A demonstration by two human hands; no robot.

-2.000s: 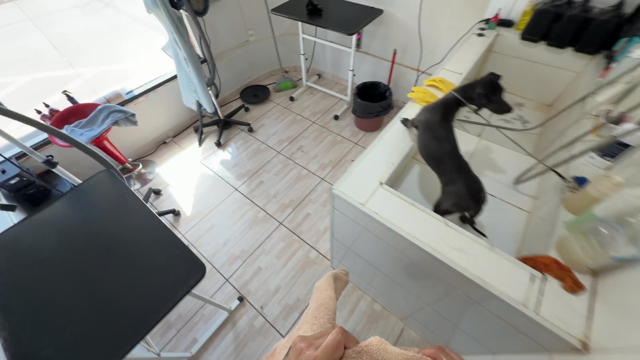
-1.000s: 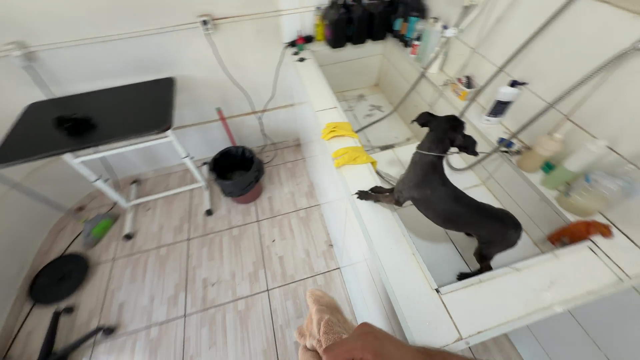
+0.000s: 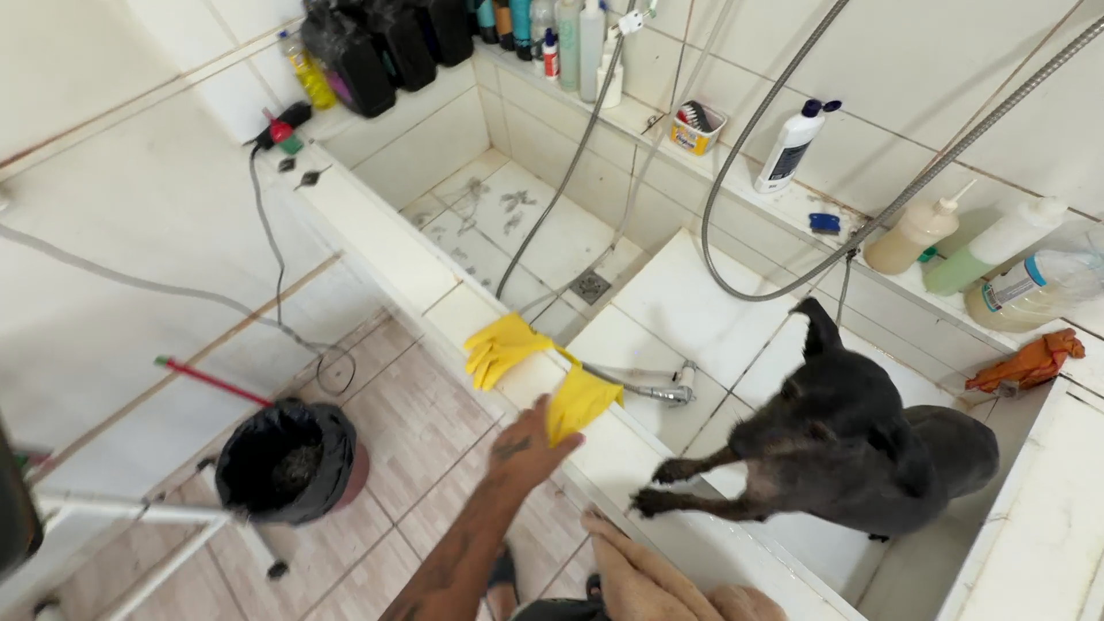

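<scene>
My left hand [image 3: 528,444], with a tattooed forearm, reaches up from the bottom, thumb and fingers apart at the edge of a yellow rubber glove [image 3: 582,401]. Another yellow glove [image 3: 504,345] lies beside it on the tub's white tiled rim [image 3: 440,302]. My right hand cannot be made out. A tan, soft-looking thing [image 3: 647,569], cloth or fur, is at the bottom centre. Inside the tub a dark dog [image 3: 828,431] leans forward with both front paws on the rim, right of my hand. A metal spray head [image 3: 673,392] on a hose lies near the gloves.
Several bottles, black jugs [image 3: 371,69] and a small tub with a brush [image 3: 697,128] line the back ledge. Metal hoses [image 3: 802,285] loop over the tub. An orange cloth [image 3: 1026,362] lies at right. A bin with a black bag [image 3: 293,466] and white table legs [image 3: 129,509] stand on the floor.
My left hand now reaches to the yellow gloves, which lay on the rim before. The dog has turned its head toward me. The view has swung closer over the tub.
</scene>
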